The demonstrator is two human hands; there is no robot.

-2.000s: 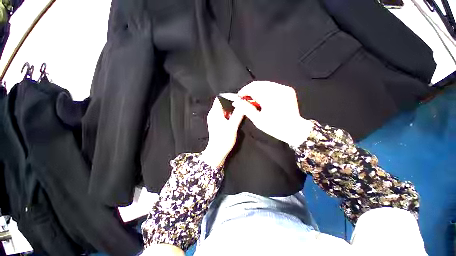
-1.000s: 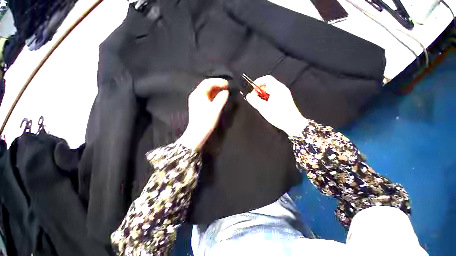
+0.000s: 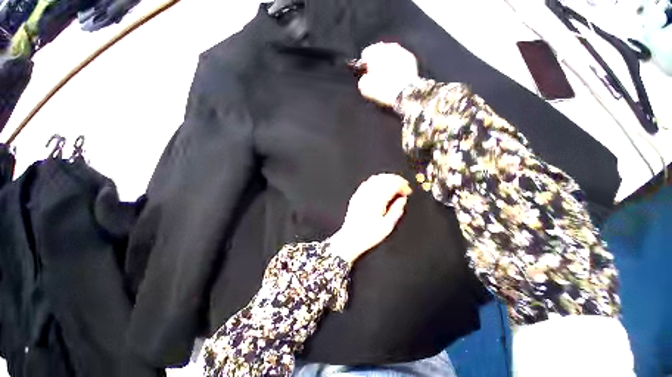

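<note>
A black suit jacket (image 3: 309,147) lies spread in front of me, its lower edge reaching over my lap. My right hand (image 3: 387,71) is over its upper part, near the lapel. The fingers are closed around the thread snips (image 3: 358,68), of which only a small dark red bit shows; the tips cannot be made out. My left hand (image 3: 376,210) rests on the lower front of the jacket with curled fingers. Whether it pinches the cloth cannot be seen.
Black jackets on hangers (image 3: 59,243) hang at the left, hooks upward. A dark phone (image 3: 545,70) and a black hanger (image 3: 608,62) lie on the white table (image 3: 479,22) at the upper right. Other garments are at the upper left. Blue floor (image 3: 648,258) shows at the right.
My right hand has moved up the jacket towards the lapel with the snips. My left hand has moved right and down. The view has shifted, and more of the phone and hanger shows.
</note>
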